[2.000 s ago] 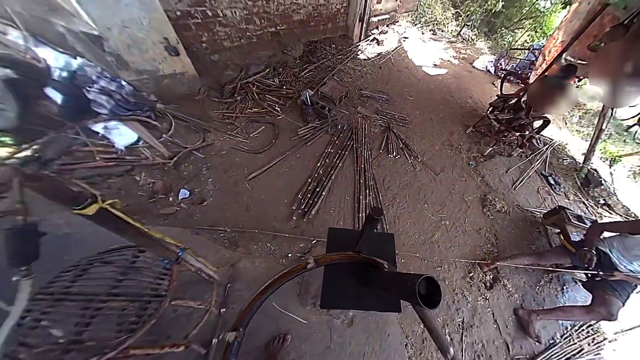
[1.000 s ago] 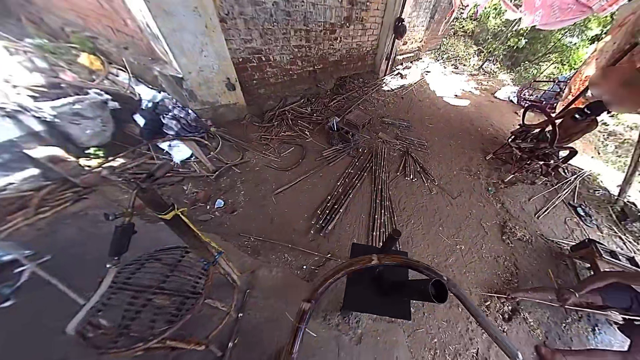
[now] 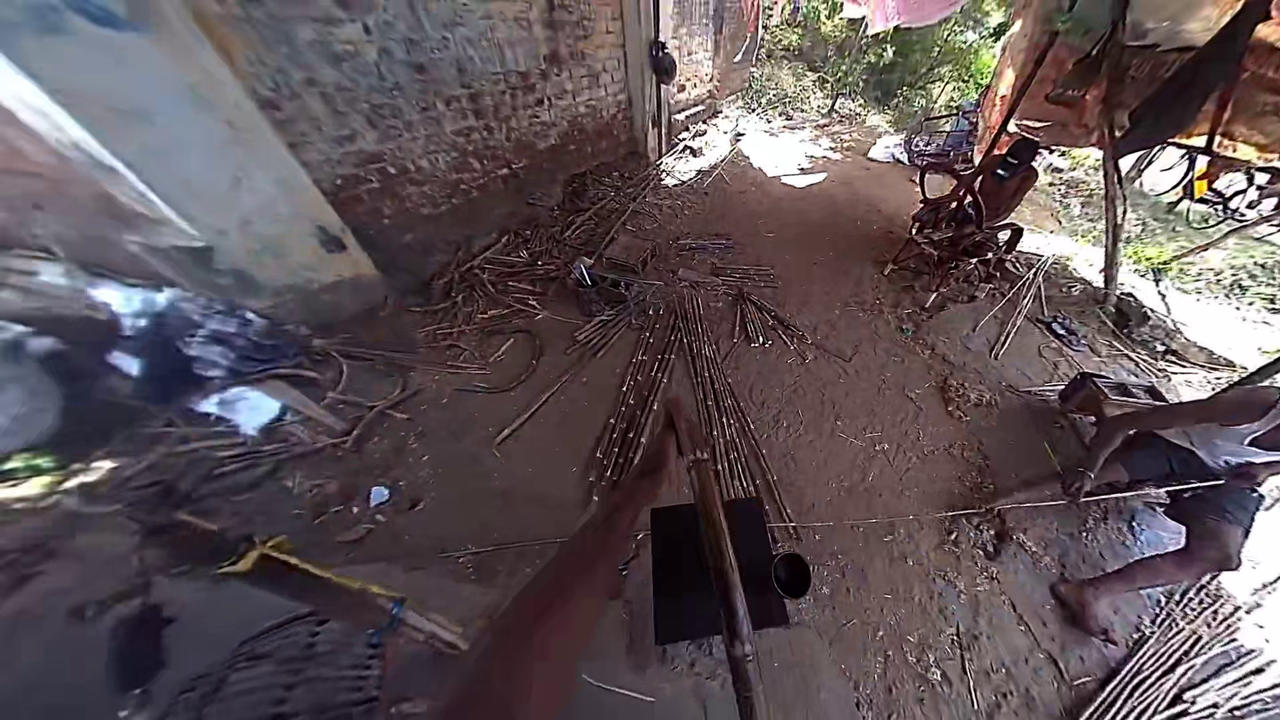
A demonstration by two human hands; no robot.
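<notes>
My left hand [image 3: 660, 455] reaches up from the bottom of the head view, blurred, with its fingers around the far end of a brown cane pole [image 3: 718, 545]. The pole runs toward me, across a square black metal plate [image 3: 680, 590]. A short black metal tube [image 3: 792, 575] shows its open end at the plate's right side. My right hand is not in view. Beyond my left hand, bundles of cane sticks [image 3: 640, 405] lie on the dirt ground.
At lower left stands a woven cane frame [image 3: 290, 665], with a yellow tie [image 3: 255, 555] on its pole. A seated person [image 3: 1190, 510] works at right with a long thin strip [image 3: 930, 515]. Loose canes [image 3: 510, 275] lie along the brick wall; a cane chair [image 3: 965, 235] stands behind.
My left hand has come into view at the cane. The cane showed as a curved arch over the black plate; now it appears nearly straight, pointing away from me.
</notes>
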